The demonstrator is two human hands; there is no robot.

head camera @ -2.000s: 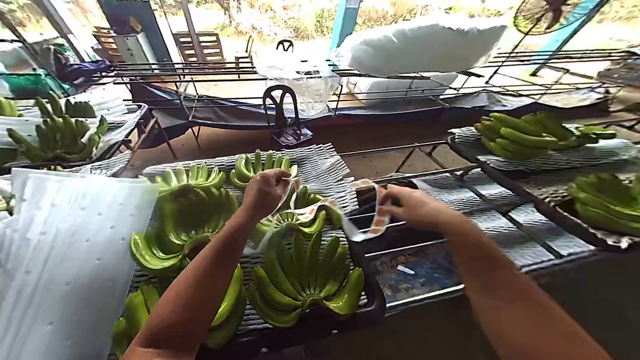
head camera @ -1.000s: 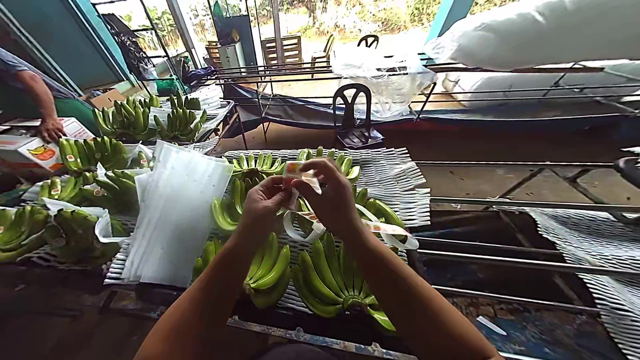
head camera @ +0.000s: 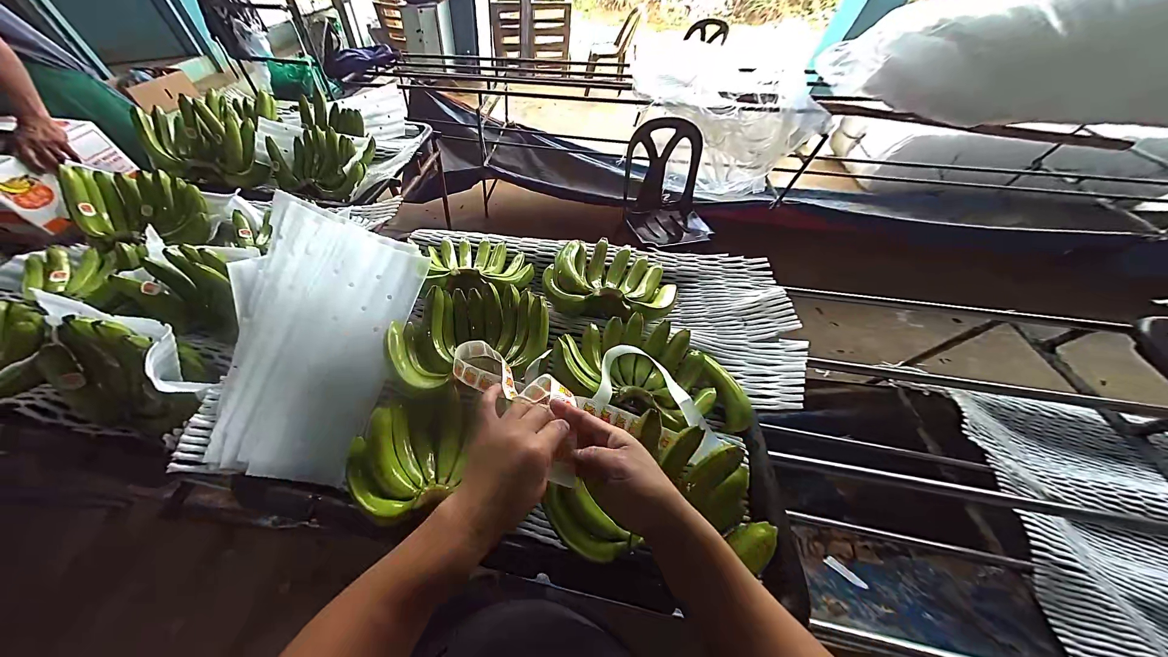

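My left hand (head camera: 516, 447) and my right hand (head camera: 613, 461) are close together over a tray of green banana hands, both gripping a strip of fruit stickers (head camera: 550, 391). One part of the strip loops up past my left fingers; another white loop arches to the right over the bananas. Behind the strip lies a banana hand (head camera: 484, 328), with another at its right (head camera: 630, 360). A lower left banana hand (head camera: 406, 461) sits beside my left hand. Foam netting (head camera: 730, 301) lines the tray. My fingertips partly hide the strip between them.
White perforated plastic sheets (head camera: 315, 347) lie left of the tray. Further left are more bananas (head camera: 137, 205), some with stickers, and a co-worker's hand (head camera: 41, 141) on a printed carton (head camera: 27, 196). Metal rails (head camera: 912, 474) run along the right. A dark plastic chair (head camera: 664, 182) stands beyond.
My hands were apart with the strip stretched between them, then came together; now they are lower over the bananas. The view has swung left since the earliest frame.
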